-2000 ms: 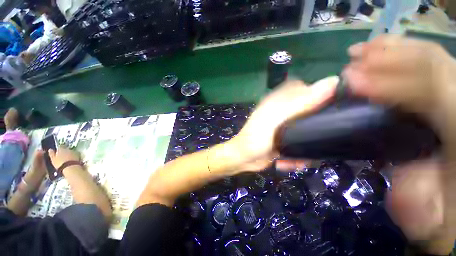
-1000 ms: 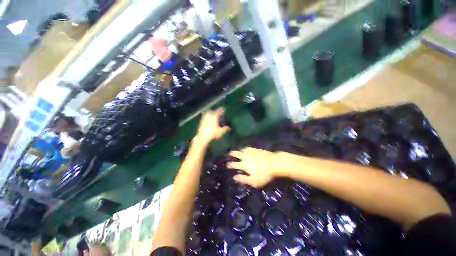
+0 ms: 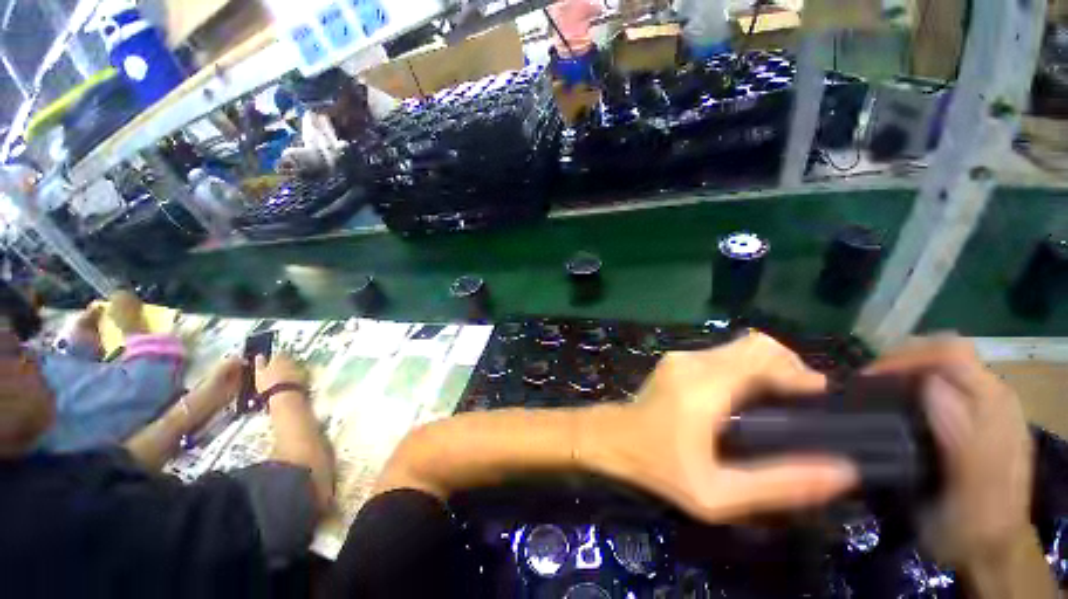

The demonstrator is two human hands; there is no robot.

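My left hand is closed around one end of a black cylindrical unit, held on its side above the black tray. My right hand grips its other end and is blurred. A second unit may be in my right hand; the blur hides this. The glossy black tray lies below, with rows of round pockets or unit ends, partly covered by my hands and left forearm.
The green conveyor belt runs behind the tray with several upright black units. A white metal upright stands at the right. Stacked black trays are beyond. At left, a neighbouring person's hands hold a dark phone over printed paper.
A second ago both hands were reaching apart, at the belt and over the tray. Now they are together around a raised black unit. The view has turned and levelled.
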